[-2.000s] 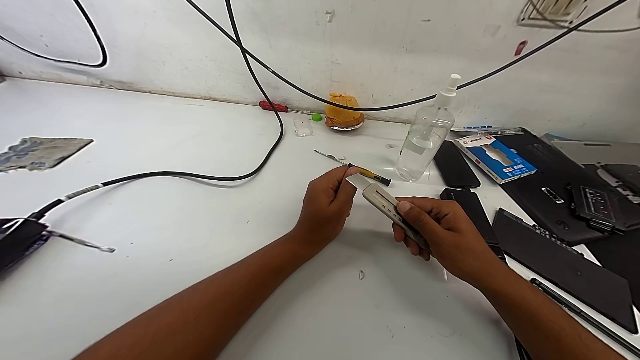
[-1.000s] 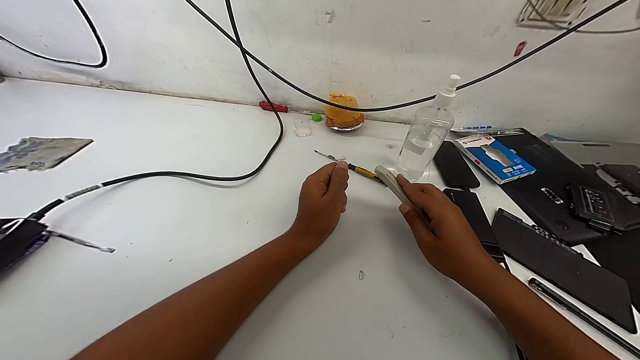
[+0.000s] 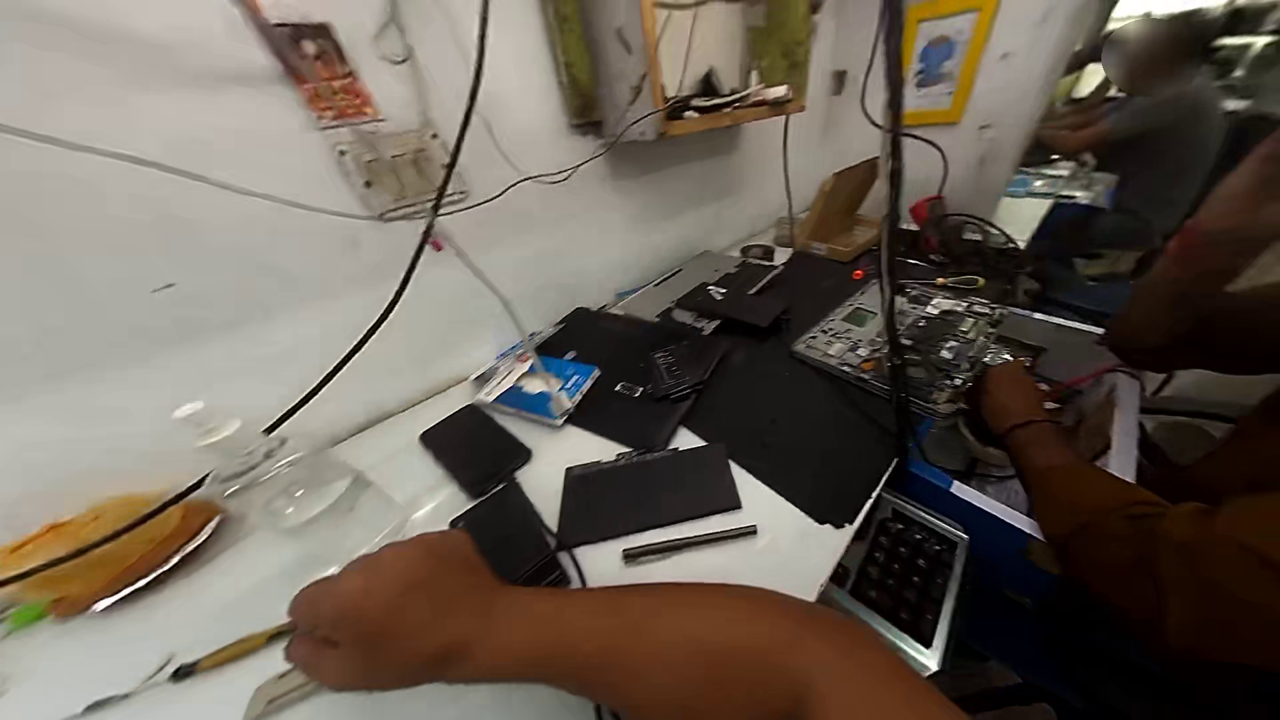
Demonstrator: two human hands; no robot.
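Note:
My right hand (image 3: 390,612) is at the lower left of the head view, its fingers closed around a flat greyish tool (image 3: 280,692) that sticks out below them. Just left of the hand, a thin tool with a yellow handle (image 3: 235,650) lies on the white table. Behind the hand stands a clear plastic spray bottle (image 3: 310,490), blurred. A black phone-like slab (image 3: 475,448) and a second black device (image 3: 510,535) lie near my wrist. My left hand is outside the view.
A black battery-like pack (image 3: 650,492) and a dark pen (image 3: 690,543) lie right of the hand. Beyond are a blue-white packet (image 3: 540,388), black laptop panels (image 3: 790,420) and an opened laptop base (image 3: 900,335), where another person's hand (image 3: 1010,400) works. Black cables hang in front.
The view has swung far to the right. My left hand has gone out of view. My right hand still holds the greyish tool.

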